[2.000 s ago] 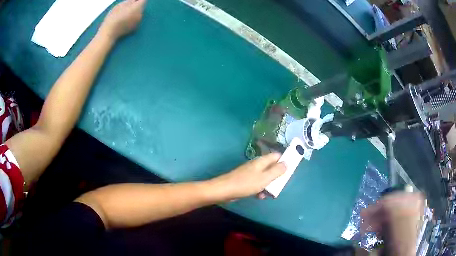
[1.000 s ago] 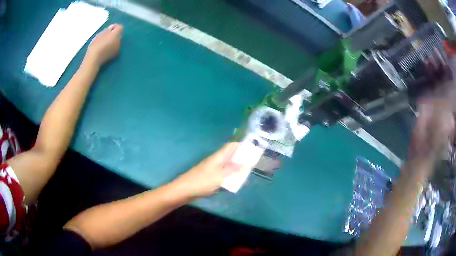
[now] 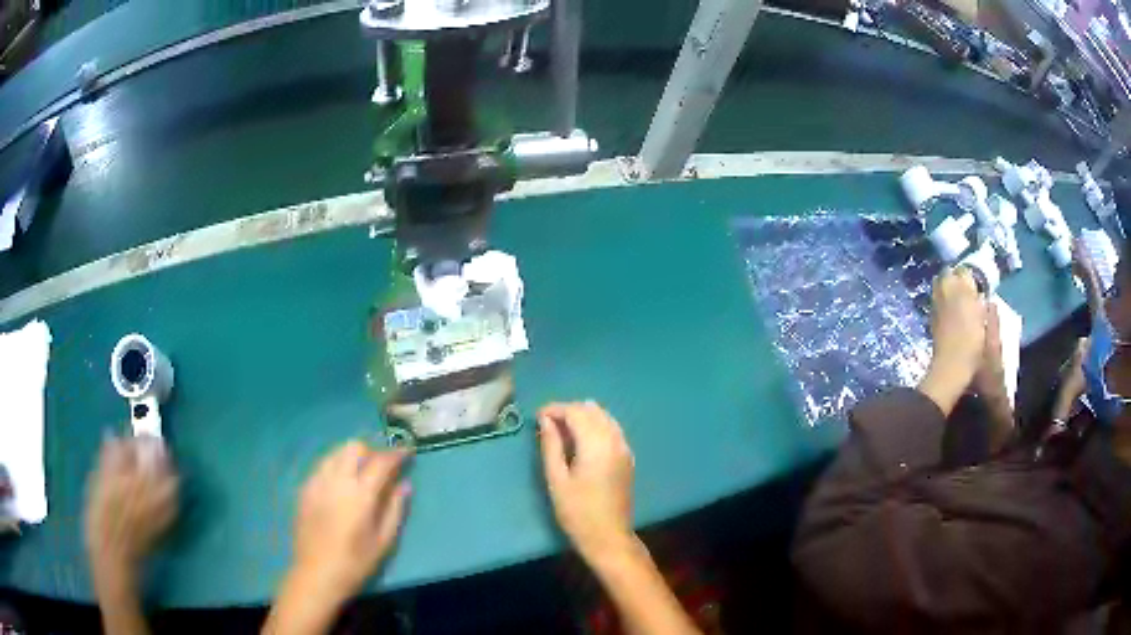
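Observation:
The hand press (image 3: 447,199) stands upright in front of me, with a green base and dark steel head. Its pale fixture (image 3: 453,347) with white pieces is under the head and holds no housing. My left hand (image 3: 351,509) is just left of the base, empty, fingers loosely curled. My right hand (image 3: 589,471) is just right of the base, empty, thumb and fingers slightly apart. A white housing (image 3: 139,372) with a dark ring lies on the bench at left, its handle at a neighbour's hand (image 3: 128,496).
A white stack (image 3: 25,409) is at the far left edge. A shiny clear plastic sheet (image 3: 831,310) lies at right. Beyond it another worker's hand (image 3: 958,325) is at several white housings (image 3: 974,217). A metal post (image 3: 697,87) rises behind the bench at the rail.
My view has turned towards the press. My left hand has let go of the housing, which now lies at left by the neighbour's hand. My right hand has left the lever area and come beside the base.

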